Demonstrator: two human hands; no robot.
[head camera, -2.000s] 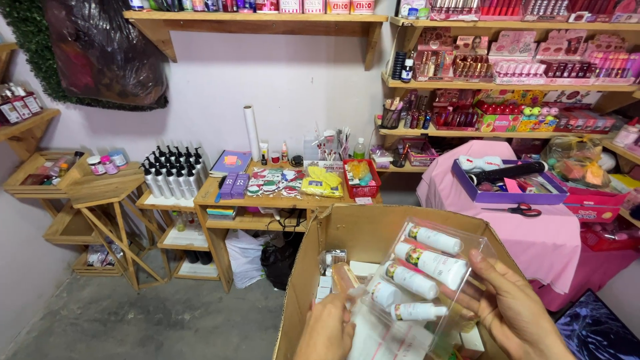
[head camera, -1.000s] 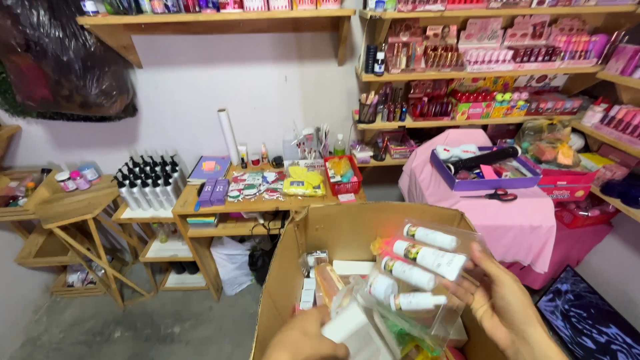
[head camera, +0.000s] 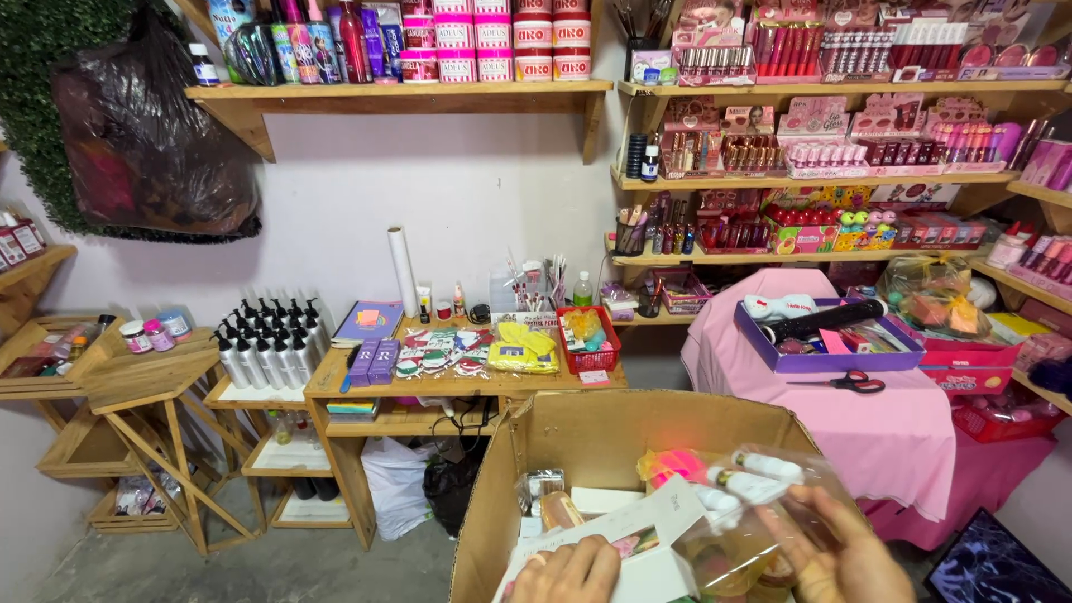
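Observation:
My left hand (head camera: 569, 571) grips a white printed carton (head camera: 649, 536) with an end flap standing open, tilted over a large cardboard box (head camera: 636, 412). My right hand (head camera: 846, 548) holds a clear plastic tray (head camera: 804, 469) with several white tubes (head camera: 745, 484) in it, just right of the carton. The tray's edge lies close to the carton's open end; whether they touch I cannot tell. Inside the cardboard box are a pink and yellow item (head camera: 670, 466), small boxes and other packed goods, partly hidden by my hands.
Behind the box stands a wooden desk (head camera: 465, 385) with a red basket (head camera: 590, 353) and pump bottles (head camera: 266, 356) to its left. At right, a pink-draped table (head camera: 821, 419) bears a purple tray (head camera: 825, 362) and scissors (head camera: 854, 382). Shelves (head camera: 821, 177) of cosmetics line the wall.
The white carton in my left hand now shows fully beside the tube tray; two seconds ago both hands were at the tray. The tray has tilted flatter. The view has shifted somewhat.

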